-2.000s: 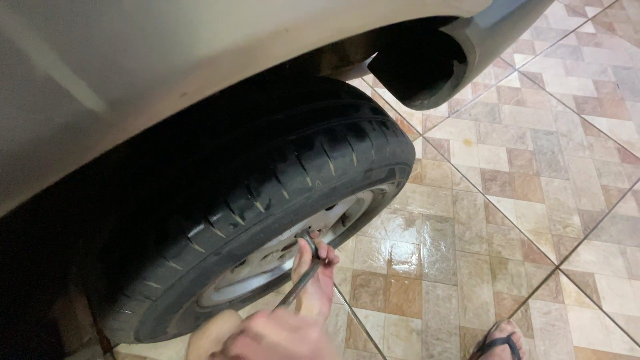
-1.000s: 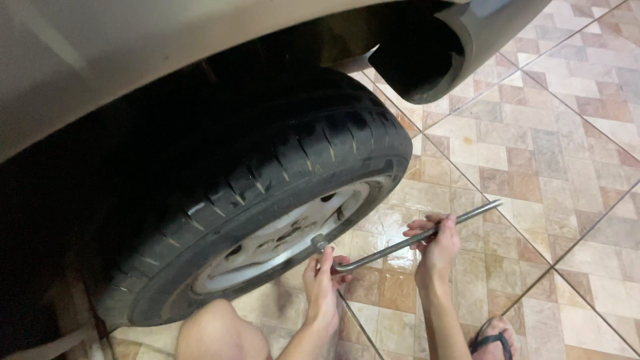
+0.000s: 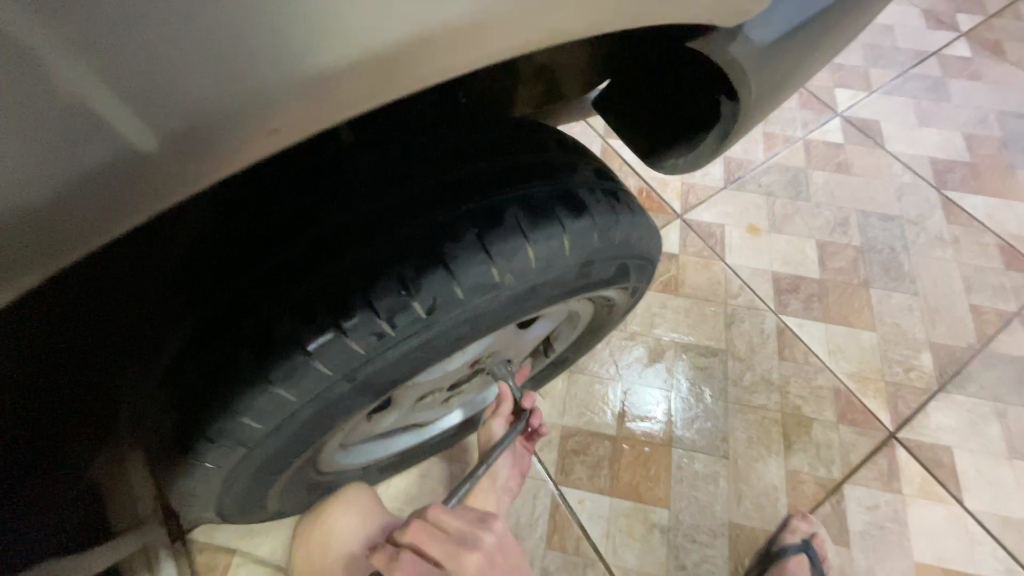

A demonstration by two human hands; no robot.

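Note:
An L-shaped metal lug wrench (image 3: 486,466) has its head at the hub area of the car wheel (image 3: 448,400), whose rim is pale metal. My left hand (image 3: 512,428) grips the wrench near its bend, close to the rim. Lower down, my right hand (image 3: 448,544) is closed around the long handle, which slants toward the bottom left. The black tire (image 3: 472,288) surrounds the rim. Fingers and the wrench head hide the exact contact with a bolt.
The car's body panel (image 3: 240,96) overhangs the tire, and the bumper's edge (image 3: 768,88) curves at upper right. Below is a tiled floor (image 3: 832,344) with a glossy patch. A bare knee (image 3: 336,528) is beside the wheel; a foot in a dark flip-flop (image 3: 796,548) stands at lower right.
One second ago the wrench handle pointed right, with its head just outside the rim. Now the head is at the hub, and my right hand and the handle have swung to the lower left.

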